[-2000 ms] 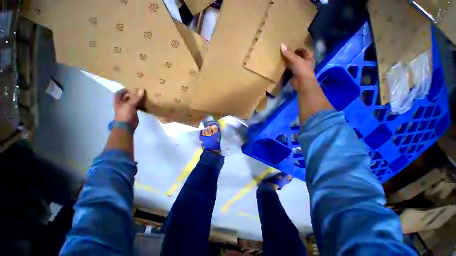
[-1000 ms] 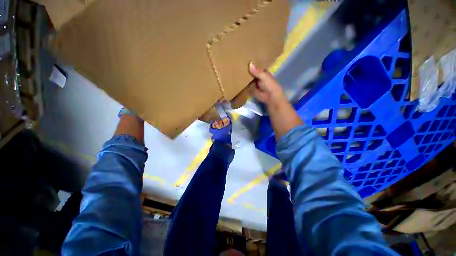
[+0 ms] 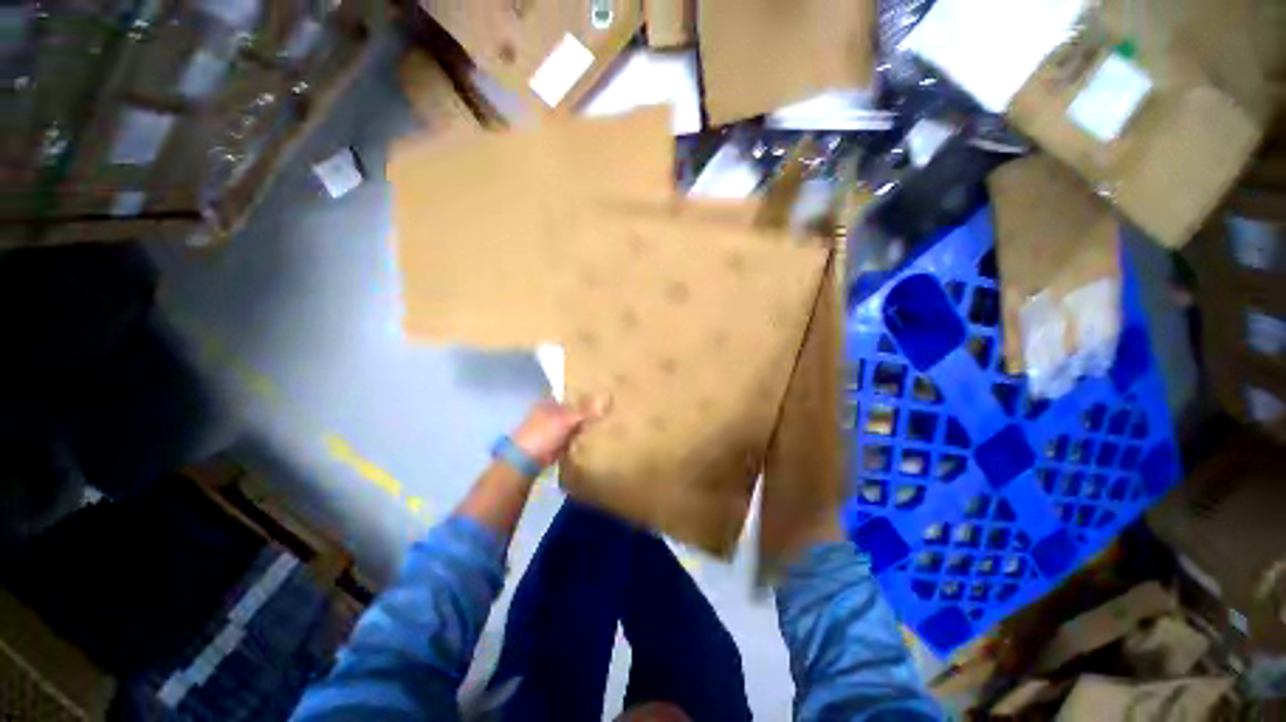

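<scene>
Flattened brown cartons [image 3: 684, 339] are held up in front of me in the middle of the view, with faint dark printing and blurred edges. My left hand [image 3: 571, 420] grips their lower left edge, thumb on the front face. My right hand is hidden behind the cardboard at the right; only the right sleeve shows below it. A plain brown sheet [image 3: 473, 247] extends behind the printed one to the upper left.
A blue plastic pallet [image 3: 1004, 451] lies at the right with a carton piece and white plastic on it. Wrapped cartons [image 3: 155, 127] stand upper left. Cartons and film lie ahead. Cardboard scrap [image 3: 1114, 635] is at the lower right. The grey floor [image 3: 310, 310] has yellow lines.
The view has shifted, showing more scrap ahead. The cartons now stand more upright between my hands. My left hand has come into sight on their edge; my right hand has gone behind them.
</scene>
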